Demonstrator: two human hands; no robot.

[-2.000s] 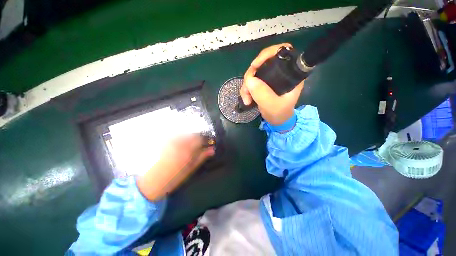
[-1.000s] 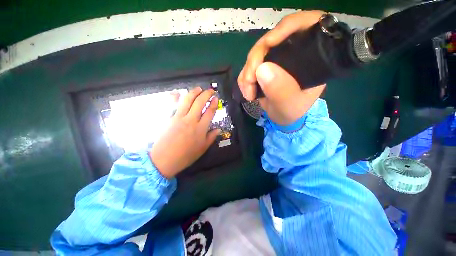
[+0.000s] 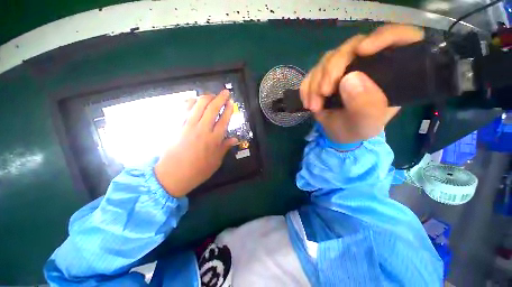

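Note:
My right hand [image 3: 359,92] is shut on the thick black electric screwdriver [image 3: 407,75]. Its dark front end is over the round silver screw dish [image 3: 286,115]; the bit itself cannot be made out. My left hand [image 3: 196,143] lies palm down on the tablet unit [image 3: 140,126], fingers slightly apart, fingertips beside the circuit board [image 3: 240,126] at the unit's right end. Whether its fingertips hold anything small cannot be told. The unit glares white and lies in the black tray [image 3: 255,129], left of the dish.
A white worn rail [image 3: 168,21] crosses behind the dark green bench [image 3: 33,129]. At right are a black corded device [image 3: 432,129] with a red light, a pale green fan [image 3: 449,184] and blue bins [image 3: 463,148]. A thin cable hangs at the upper right.
My right hand and the screwdriver have moved right from near the tray, and the tool's front is over the dish, which shows more fully. My left hand stays on the unit.

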